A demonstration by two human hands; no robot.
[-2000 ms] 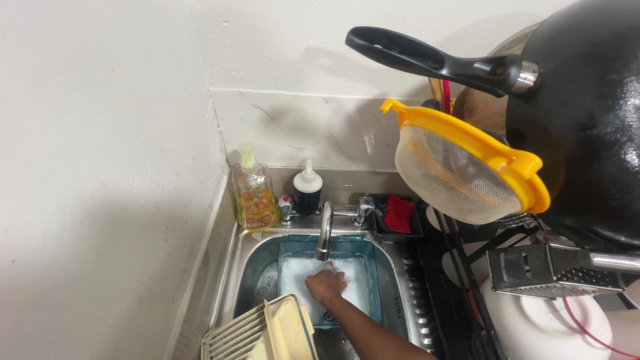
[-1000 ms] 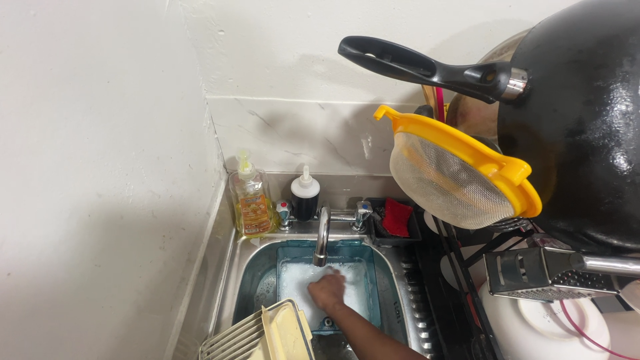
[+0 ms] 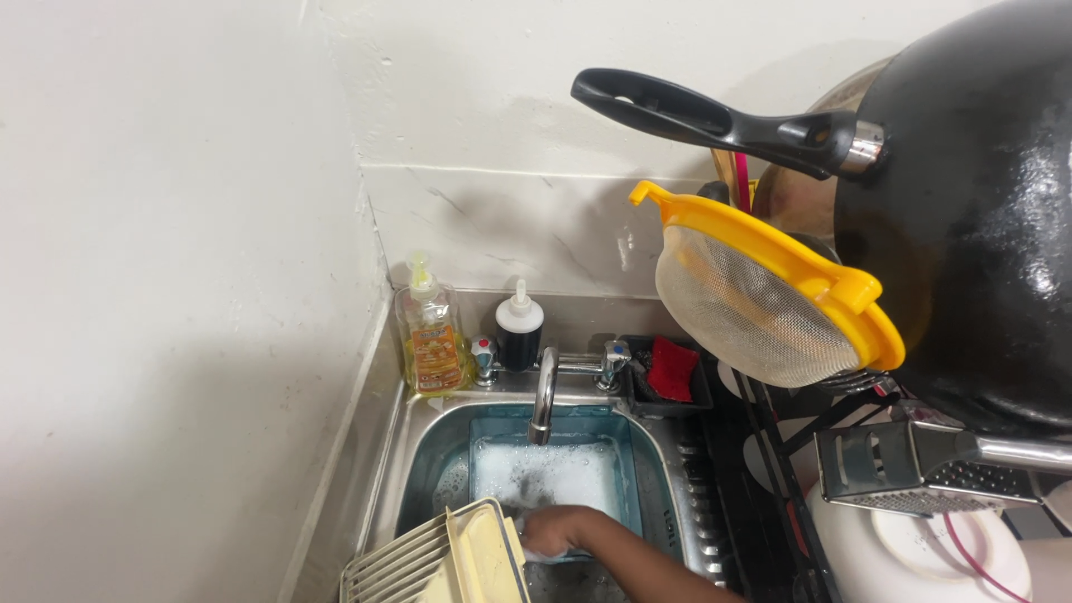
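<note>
My right hand (image 3: 557,529) reaches in from the lower right, over the near edge of a teal plastic tub (image 3: 634,486). The tub stands in a steel sink (image 3: 674,469) and holds foamy water (image 3: 548,473). The fingers are beside the right edge of a cream plastic dish rack (image 3: 481,548) with slats, at the bottom of the view. Foam or something pale shows under the hand; whether the fingers grip anything is unclear. A chrome faucet (image 3: 544,398) hangs over the tub, with no stream visible. My left hand is out of view.
Behind the sink stand a dish soap bottle (image 3: 435,352), a white-topped pump bottle (image 3: 519,335) and a black caddy (image 3: 670,406) with a red sponge (image 3: 672,368). To the right are a yellow-rimmed strainer (image 3: 762,293), a black pan (image 3: 963,218), a box grater (image 3: 921,469) and a white bowl (image 3: 921,544).
My right hand has moved from the middle of the foamy tub toward its near edge, beside the cream rack.
</note>
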